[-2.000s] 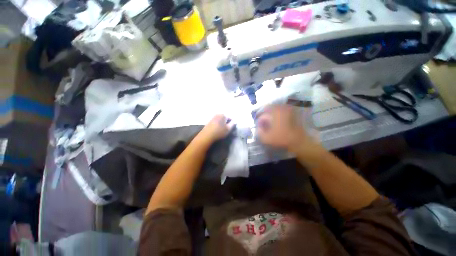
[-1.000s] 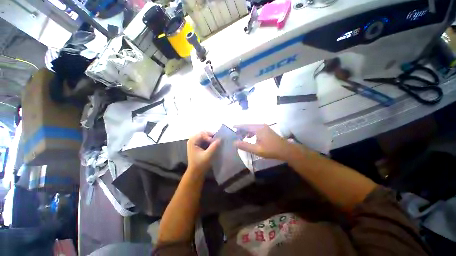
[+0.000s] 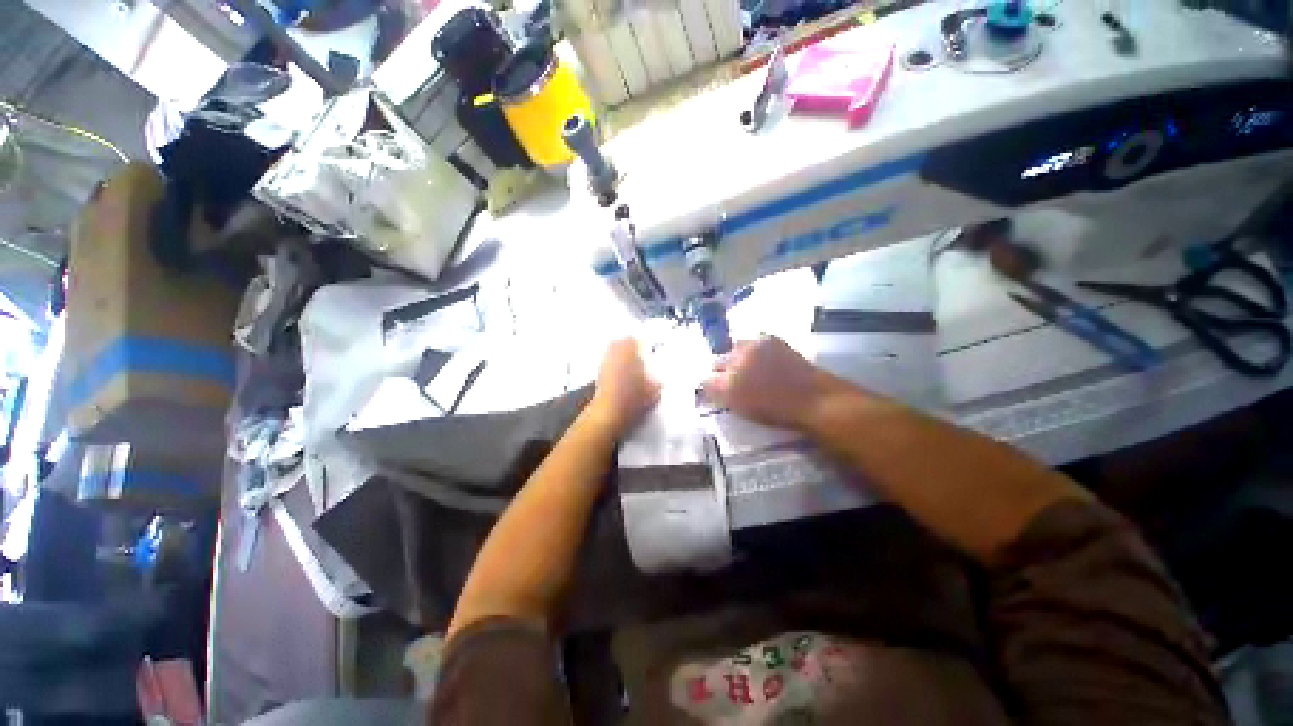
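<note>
A pale grey fabric piece (image 3: 678,496) with a dark bar lies under the needle area and hangs over the table's front edge. My left hand (image 3: 625,383) is on its left side and my right hand (image 3: 754,380) on its right side, just in front of the presser foot (image 3: 715,329). Glare hides the exact fingertip contact. The white sewing machine head (image 3: 794,227) with JACK lettering stands above. A light grey panel (image 3: 340,341) with dark bars lies at left, and dark grey cloth (image 3: 454,525) hangs below it.
Another pale piece with a dark bar (image 3: 875,321) lies right of the needle. Black-handled shears (image 3: 1231,315) and a blue slim tool (image 3: 1089,329) lie farther right. A yellow cone (image 3: 543,114) and a pink item (image 3: 840,81) are behind. A blue-taped carton (image 3: 149,333) stands at left.
The pale piece, held up in front of the machine a second ago, now lies at the needle area. Both hands have moved forward onto it. The camera view has shifted slightly.
</note>
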